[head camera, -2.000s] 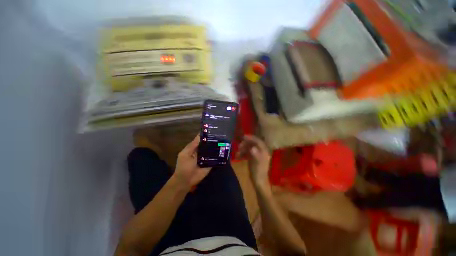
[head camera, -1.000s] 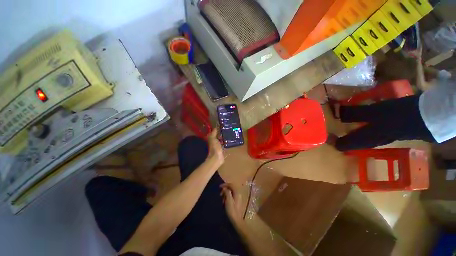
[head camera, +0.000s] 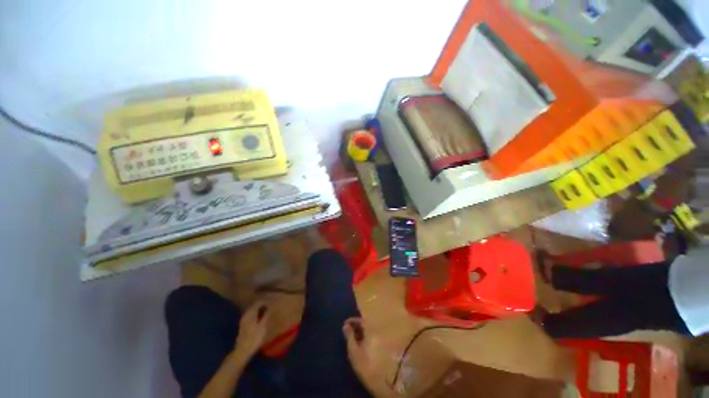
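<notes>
The smartphone (head camera: 403, 247) lies with its screen lit at the front edge of the side bench, beside a red stool, with no hand touching it. My left hand (head camera: 250, 330) is low between my thighs, empty, with its fingers loosely apart. My right hand (head camera: 356, 342) is beside my right thigh, empty and loosely open, slightly blurred. The cream-yellow heat sealer (head camera: 194, 148) stands in front of me to the left with its red switch lit. Its long sealing bar (head camera: 210, 237) runs along the front edge, with no bag or box on it.
The bench (head camera: 482, 225) holds a dark second phone (head camera: 390, 186), a tape roll (head camera: 362, 145) and the orange-hooded machine (head camera: 536, 93). Yellow box ends (head camera: 622, 159) line its right side. Red stools (head camera: 497, 276) and a cardboard box (head camera: 474, 381) are on the floor. A person's dark-trousered legs (head camera: 622, 295) are at right.
My left hand has let go of the phone, which now rests on the bench edge, and has drawn back between my thighs. The view has turned, bringing the whole sealer into view.
</notes>
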